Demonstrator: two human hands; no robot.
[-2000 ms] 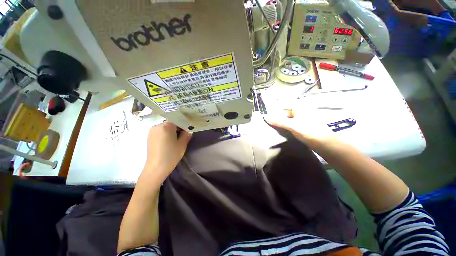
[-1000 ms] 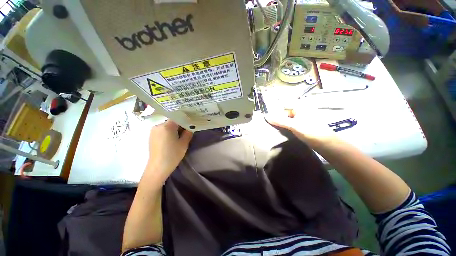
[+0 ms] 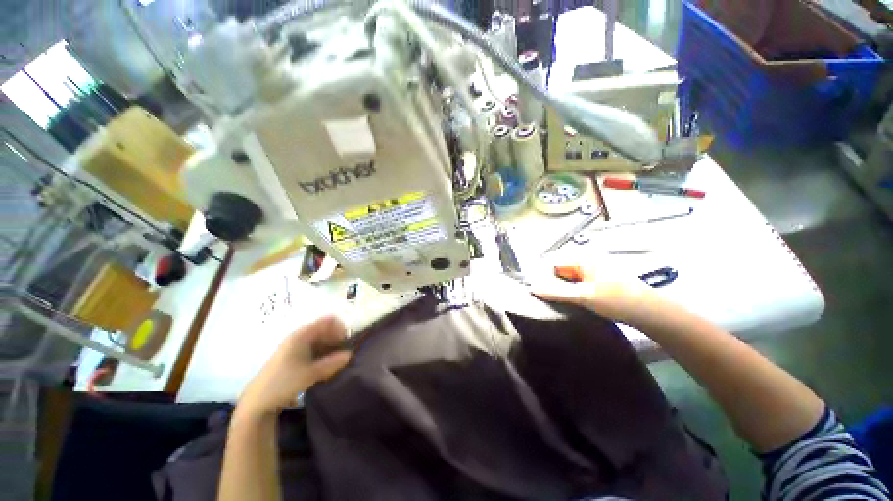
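Note:
The dark purple-brown garment piece lies over my lap and up onto the white table, its top edge under the foot area of the cream sewing machine head. The small metal presser foot sits on that edge. My left hand is raised at the cloth's left edge, fingers apart, slightly blurred, with nothing seen in it. My right hand lies flat on the cloth's upper right edge, fingers pointing at the foot; its fingertips are washed out by glare.
Dark snips, a red marker, thin metal tools and a bobbin dish lie on the white table. Behind are thread cones, the control box and a lamp. A blue crate stands at back right.
The view has tilted up and back, so the machine looks smaller and lower. My left hand has come away from the machine head, down and left. My right hand stays on the cloth.

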